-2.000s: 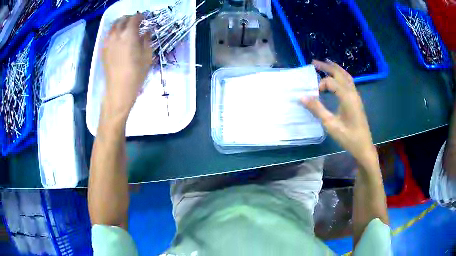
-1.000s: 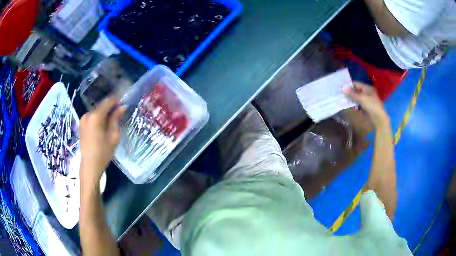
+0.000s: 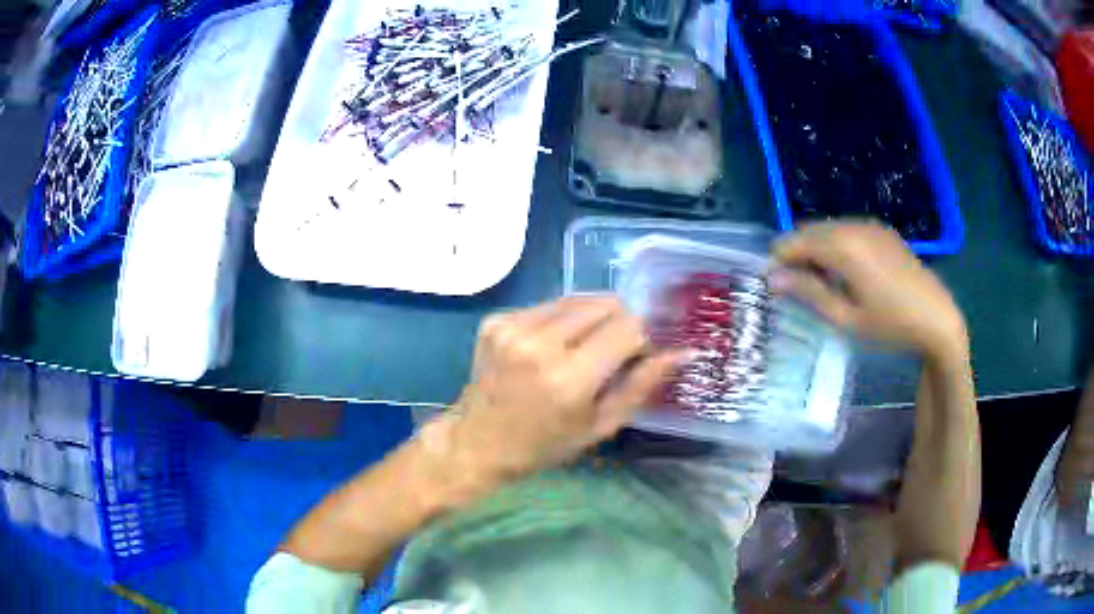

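Observation:
A clear plastic box (image 3: 828,390) is tilted at the bench's front edge, its contents blurred. Red-ended rods (image 3: 720,348) lie in rows inside it. My left hand (image 3: 558,384) is at the box's left side, fingers curled, partly over it; its grip is unclear. My right hand (image 3: 870,282) is at the box's upper right rim, its fingertips on or near the rim; the blur hides whether it grips. Another clear rectangular plastic piece (image 3: 588,246) lies behind the box, partly covered by it; I cannot tell if it is a box or a lid.
The press base (image 3: 648,144) stands behind the box. A white tray (image 3: 396,246) with loose rods is left of it. A blue-rimmed bin (image 3: 954,228) of dark fittings is right. Whitish boxes (image 3: 178,276) and a blue bin of rods (image 3: 90,144) stand far left. A person's sleeve (image 3: 1050,528) shows at lower right.
The view has swung back to the bench. The white sheet my right hand held out over the floor is no longer in sight. Both hands have come together around the box, which is now tilted.

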